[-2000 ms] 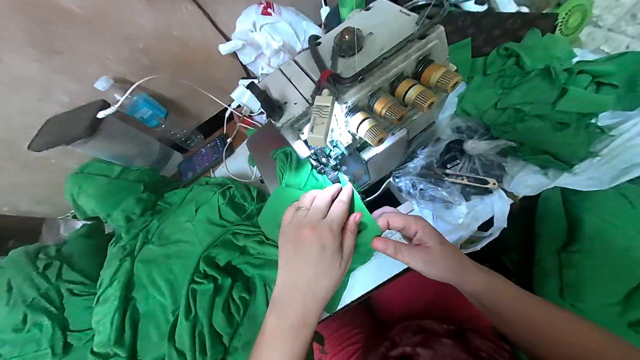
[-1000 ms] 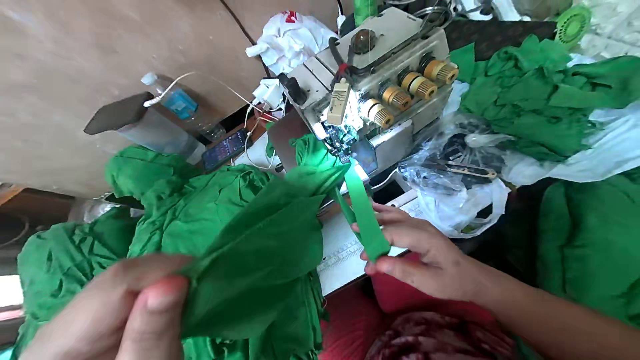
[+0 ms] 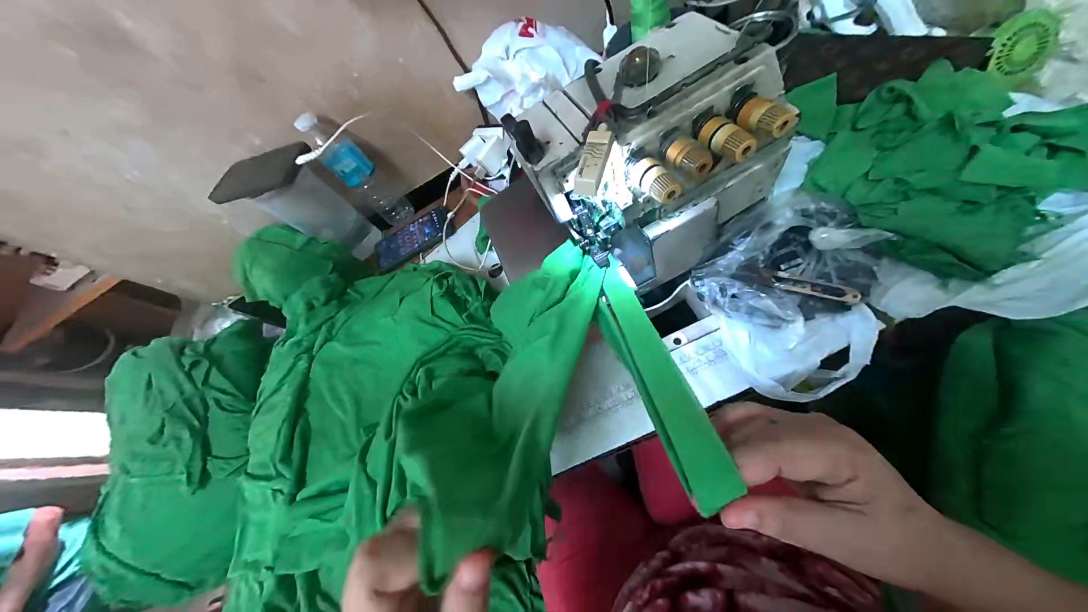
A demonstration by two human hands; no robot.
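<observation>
An overlock sewing machine (image 3: 671,127) with several gold tension dials stands at the upper middle, its lamp lit. Green fabric (image 3: 544,365) runs from the presser foot down toward me, and my left hand (image 3: 416,561), slightly blurred at the bottom, pinches its lower end. A narrow folded green strip (image 3: 671,391) also reaches from the foot; my right hand (image 3: 816,484) holds its near end between thumb and fingers. Both pieces meet at the needle area, where the exact stitching point is hidden.
Heaped green garments (image 3: 357,382) lie at left, green cut pieces (image 3: 926,170) at right. Thread snips (image 3: 816,287) rest on a clear plastic bag (image 3: 765,314). A phone (image 3: 412,238), a water bottle (image 3: 344,157) and a bin (image 3: 297,195) are by the wall. Another person's hand (image 3: 38,544) shows at lower left.
Two seconds ago both my hands were near the presser foot on the fabric. They have since drawn apart; my left hand has moved down from the foot, then to the right since one second ago.
</observation>
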